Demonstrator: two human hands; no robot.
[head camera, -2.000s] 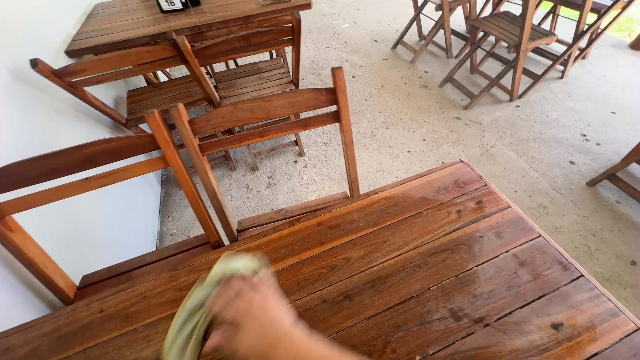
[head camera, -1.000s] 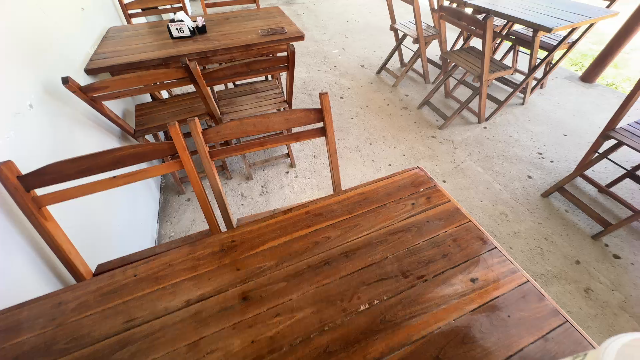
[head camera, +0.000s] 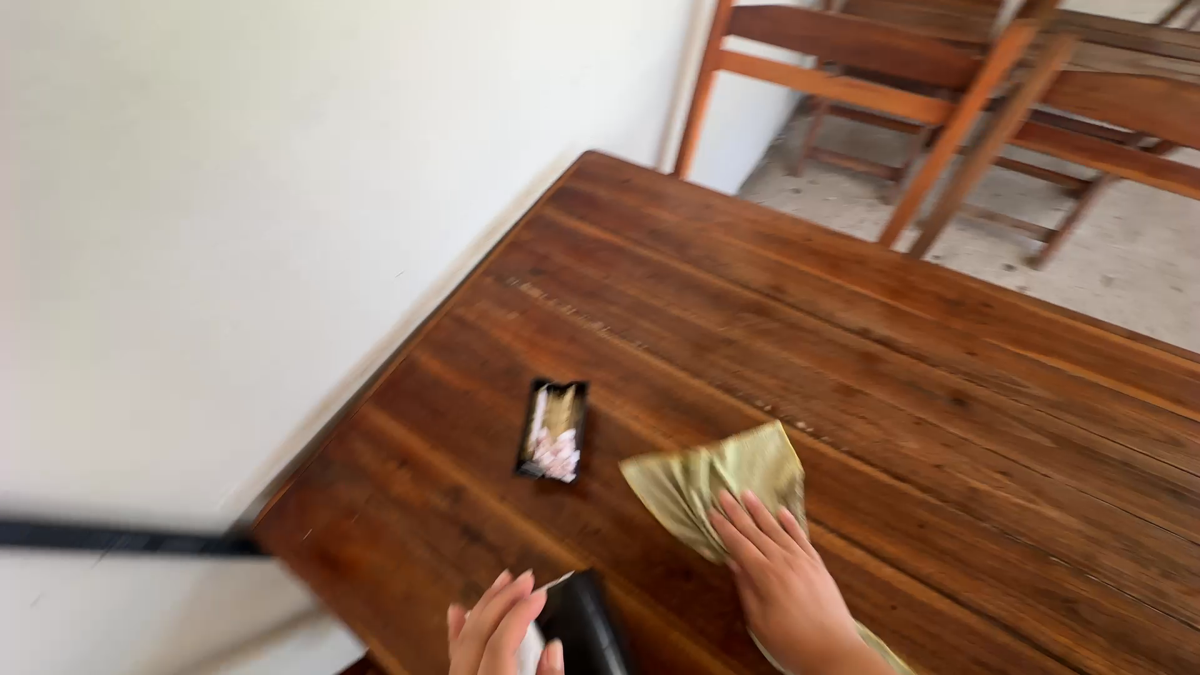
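My right hand (head camera: 778, 581) presses a yellow-green cloth (head camera: 727, 478) flat against the slatted wooden table (head camera: 675, 272), fingers spread over its lower part. At the bottom of the view, my left hand (head camera: 502, 628) is beside a black object (head camera: 581, 623), perhaps a holder, with something white between it and the fingers; whether the hand grips it I cannot tell. Up and left of the cloth, a small black tray (head camera: 553, 431) of paper packets sits on the tabletop.
A white wall (head camera: 281, 234) runs along the table's left edge. Wooden folding chairs (head camera: 844, 56) stand past the far edge on a concrete floor (head camera: 1106, 244). A dark blurred bar (head camera: 122, 536) reaches the table's left corner.
The view has swung left to the table's wall end. Both hands are now in sight; a second ago neither showed. Two seconds ago a hand held the cloth on the table.
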